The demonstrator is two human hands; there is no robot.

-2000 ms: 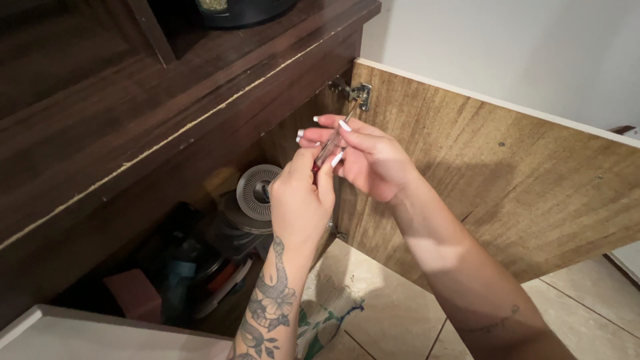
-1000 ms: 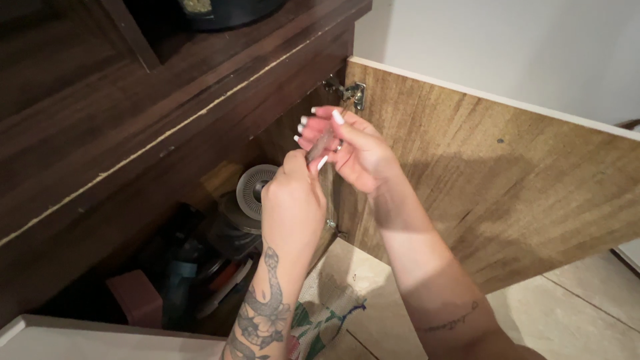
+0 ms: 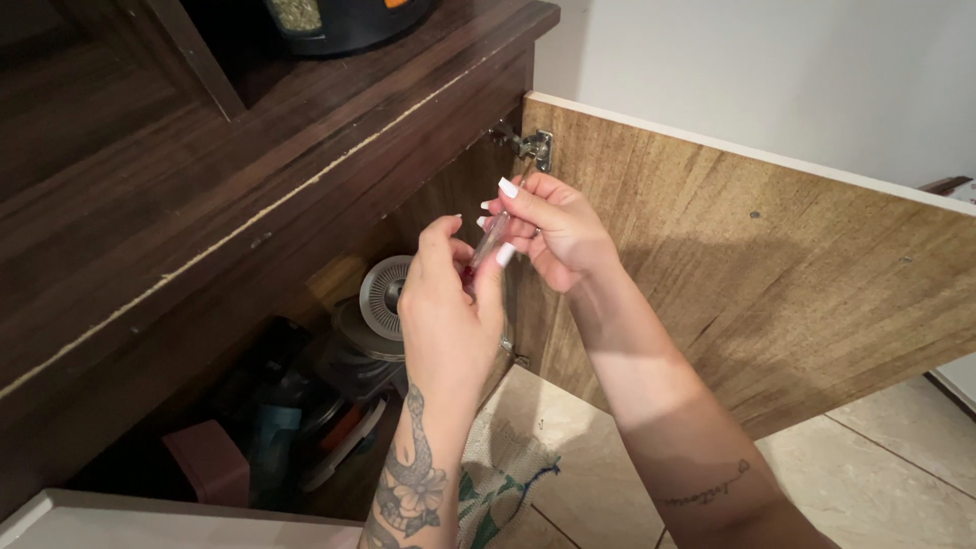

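Note:
A screwdriver with a clear handle [image 3: 490,242] and a red end slants up toward the upper metal hinge [image 3: 540,149] of a wood-grain cabinet door [image 3: 686,252]. Around the handle's lower end curls my left hand [image 3: 454,305], thumb and fingers loosely about it. My right hand [image 3: 560,225] pinches the upper part of the tool near its shaft, just below the hinge. Whether the tip touches a screw on the hinge cannot be told.
Inside the dark cabinet stand a round grey vented part [image 3: 386,297], a pink container [image 3: 207,463] and other items. A white panel edge [image 3: 183,518] crosses the lower left. A woven cloth [image 3: 499,473] lies on the tiled floor. A black round object [image 3: 347,27] sits on the top.
The fingers of my left hand have loosened and spread around the handle, showing more of it. Both hands stay near the upper hinge.

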